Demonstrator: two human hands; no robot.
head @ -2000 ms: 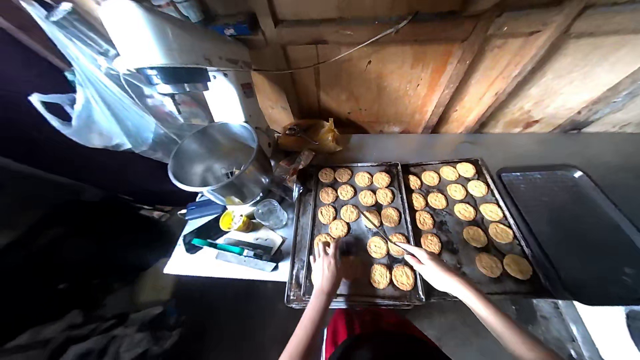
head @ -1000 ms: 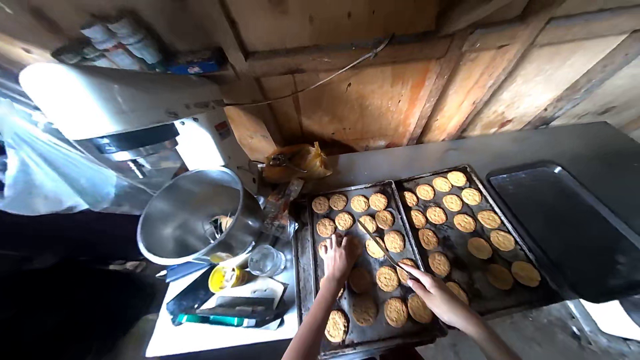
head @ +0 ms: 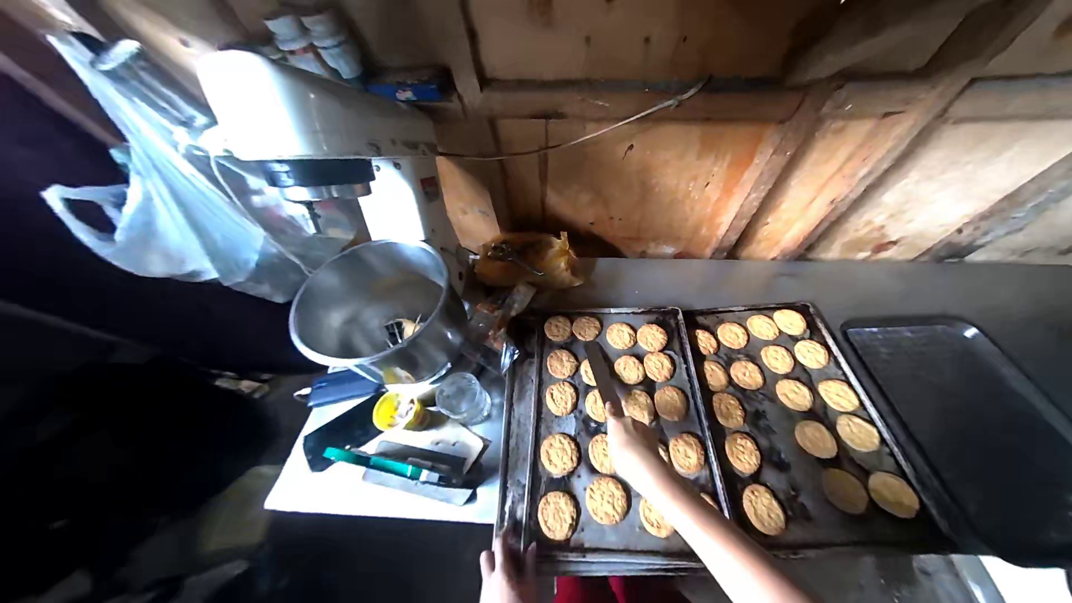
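Note:
My right hand (head: 632,448) grips a flat metal spatula (head: 601,373), its blade reaching over the round cookies on the left baking tray (head: 536,548). Rows of golden cookies such as this cookie (head: 606,500) lie around the blade and my hand, and my forearm hides part of the near rows. My left hand (head: 507,569) is at the near left corner of that tray, fingers at its rim; whether it grips the rim is not clear. Beside it, the right baking tray (head: 787,469) also holds round cookies.
An empty dark tray (head: 963,427) lies at the right. To the left are a stand mixer (head: 318,109), a steel mixing bowl (head: 377,310), a glass cup (head: 463,398), a yellow tub (head: 398,411) and a green pen-like tool (head: 377,463). A plastic bag (head: 167,209) hangs at far left.
My left hand has moved from over the cookies to the tray's near left corner. The spatula in my right hand has swung to point away from me, over the left tray.

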